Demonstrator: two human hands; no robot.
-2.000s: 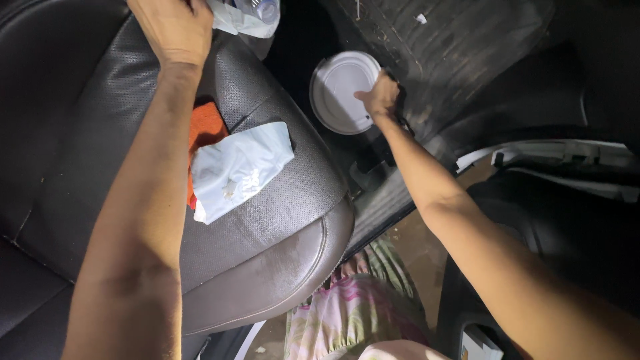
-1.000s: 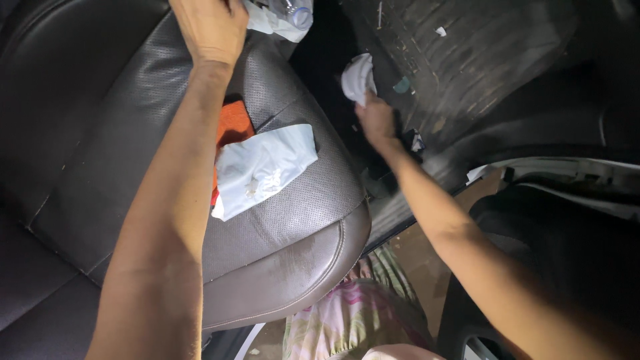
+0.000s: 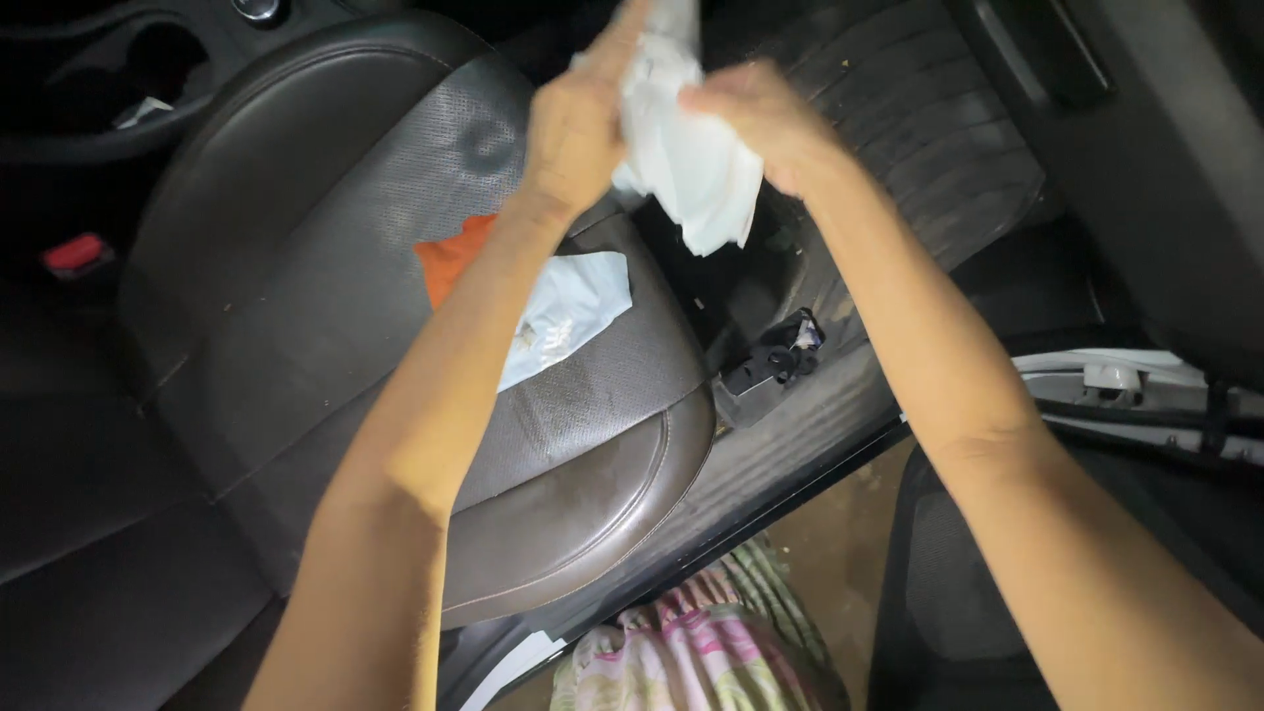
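My left hand (image 3: 583,128), blurred, grips a white plastic bag (image 3: 681,158) at the top middle, over the front edge of the black leather car seat (image 3: 326,247). On the bag's right side, my right hand (image 3: 770,123) touches it with bent fingers; blur hides whether it holds the plastic. What the bag contains cannot be made out. A pale blue plastic packet (image 3: 578,301) lies on the seat, partly behind my left forearm. Beside it an orange cloth-like piece (image 3: 449,259) shows from under the same forearm.
A red seat-belt buckle (image 3: 77,255) is at the left, below the console's cup holder (image 3: 163,59). Right of the seat are a dirty floor mat (image 3: 918,128), a black plastic part (image 3: 775,360) and the door sill (image 3: 790,474). The car door (image 3: 1165,148) stands at the right.
My right hand has moved from over the floor up to the white bag by my left hand. The white round lid or plate it held two seconds ago is no longer plainly seen.
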